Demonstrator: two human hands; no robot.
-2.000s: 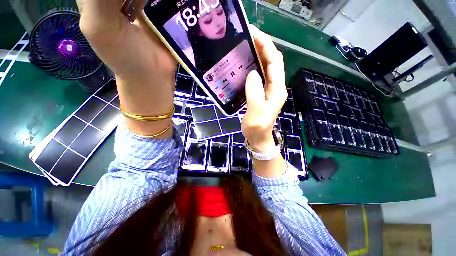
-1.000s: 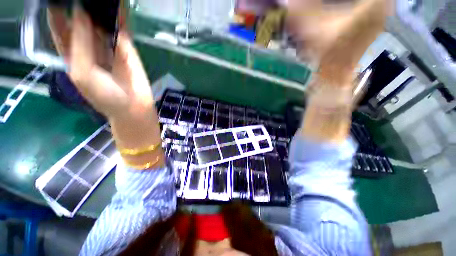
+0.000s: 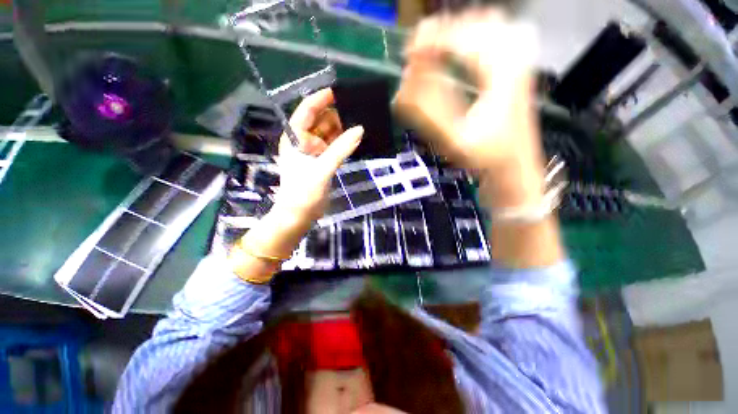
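My left hand (image 3: 303, 170) is raised over the black parts tray (image 3: 352, 263) and grips a thin frame part (image 3: 301, 84) with shiny, see-through edges by its lower end. A matte black rectangle (image 3: 366, 117) shows beside my left thumb; I cannot tell if it is held. My right hand (image 3: 477, 105) is raised at upper right, strongly blurred, fingers curled; whether it holds anything is unclear. An adhesive sheet (image 3: 360, 194) lies tilted on the tray, with black rectangles at its left and an empty white grid at its right.
Spare adhesive sheets (image 3: 133, 230) lie at left on the green table (image 3: 615, 251). A fan (image 3: 113, 105) with a purple centre stands at back left. Another tray (image 3: 595, 200) is at right, partly behind my right arm. A cardboard box (image 3: 678, 360) and blue stool (image 3: 36, 344) are below.
The lit smartphone held two seconds ago is out of view. My left hand has come down toward the tray from upper left, now with the frame part. My right hand has shifted left.
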